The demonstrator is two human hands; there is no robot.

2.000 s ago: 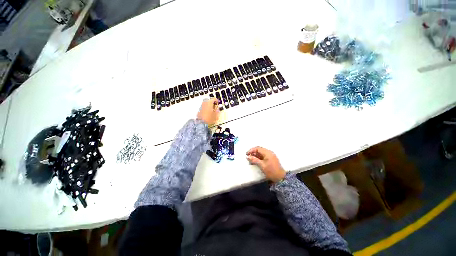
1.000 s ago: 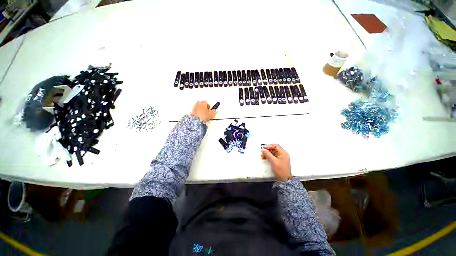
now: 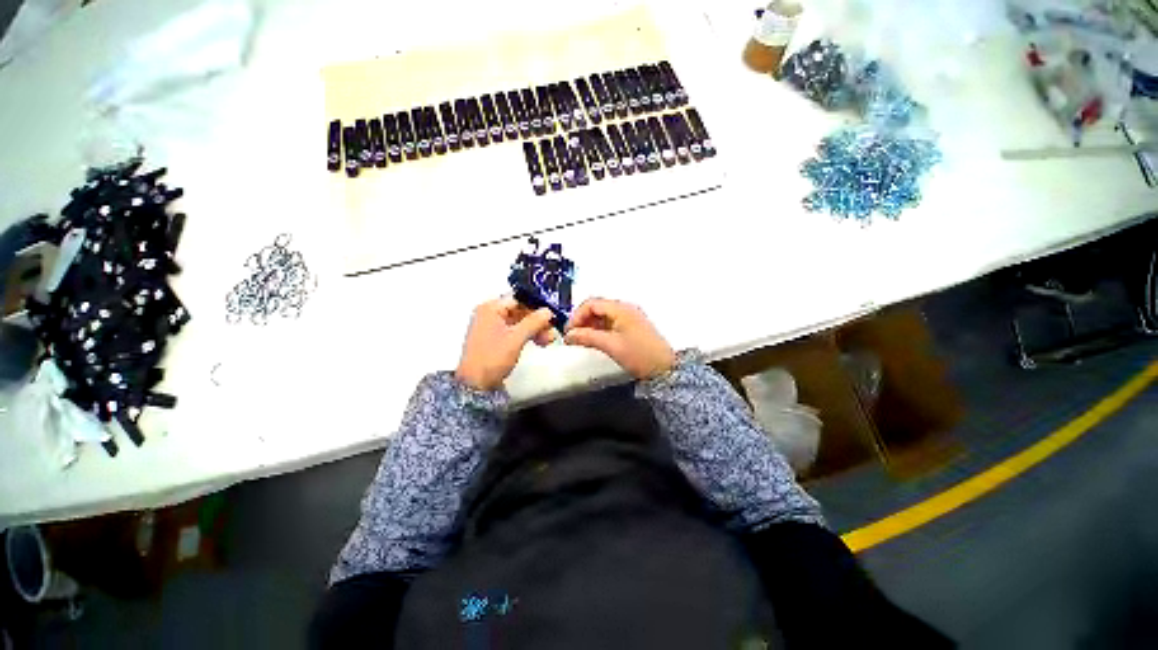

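My left hand (image 3: 505, 340) and my right hand (image 3: 616, 338) meet at the table's near edge. A small black strap tab (image 3: 558, 320) is pinched between their fingertips; the right fingers close on its end, and any small part there is hidden. Just behind the hands lies a cluster of part-assembled tabs (image 3: 544, 276), black with shiny bits. Two rows of black strap tabs (image 3: 464, 123) lie side by side on the pale plywood board (image 3: 432, 229); the front row is shorter and sits toward the right.
A heap of black strap tabs (image 3: 114, 298) is at the left, with silver metal rings (image 3: 271, 281) beside it. Blue-silver metal clips (image 3: 870, 172) are piled at the right, near darker hardware (image 3: 817, 70) and a brown jar (image 3: 771, 38). Clear plastic (image 3: 940, 45) lies behind.
My left hand has come from the board's front edge toward me with a black tab. My right hand has moved left to meet it. The camera view has shifted.
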